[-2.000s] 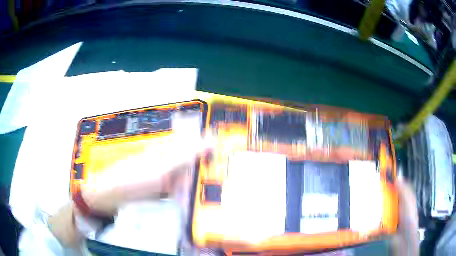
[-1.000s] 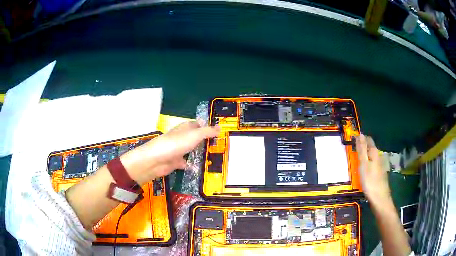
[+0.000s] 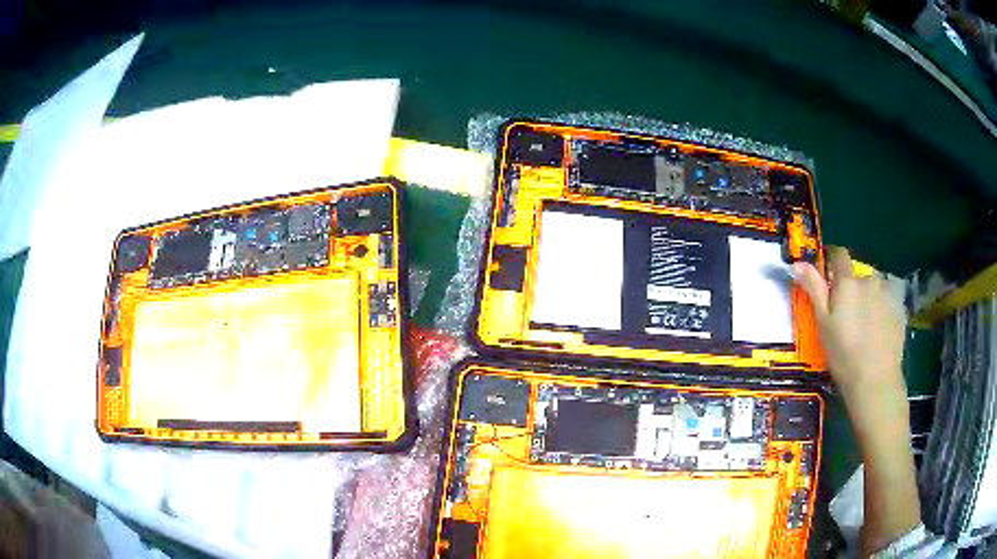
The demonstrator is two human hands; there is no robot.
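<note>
The upper orange housing [image 3: 656, 347] lies at the upper right. It has a battery with white panels [image 3: 579, 271] and a black label band, and a mainboard along its top. My right hand [image 3: 858, 322] is at its right edge, thumb over the rim and fingers along the outer side, gripping it. The fingertips touching the underside are hidden. My left hand cannot be made out; only a blurred brownish shape shows in the bottom left corner.
A left housing [image 3: 377, 328] without battery lies on white packing material [image 3: 219, 131]. A lower housing [image 3: 481, 480], cut off by the bottom edge, lies just below the upper one. Bubble wrap [image 3: 383, 513] shows between them. Stacked grey pieces [image 3: 962, 426] stand at the right.
My left hand has left the upper housing's left side and gone from clear view. My right hand remains at the right edge. The view has shifted, showing the whole left housing.
</note>
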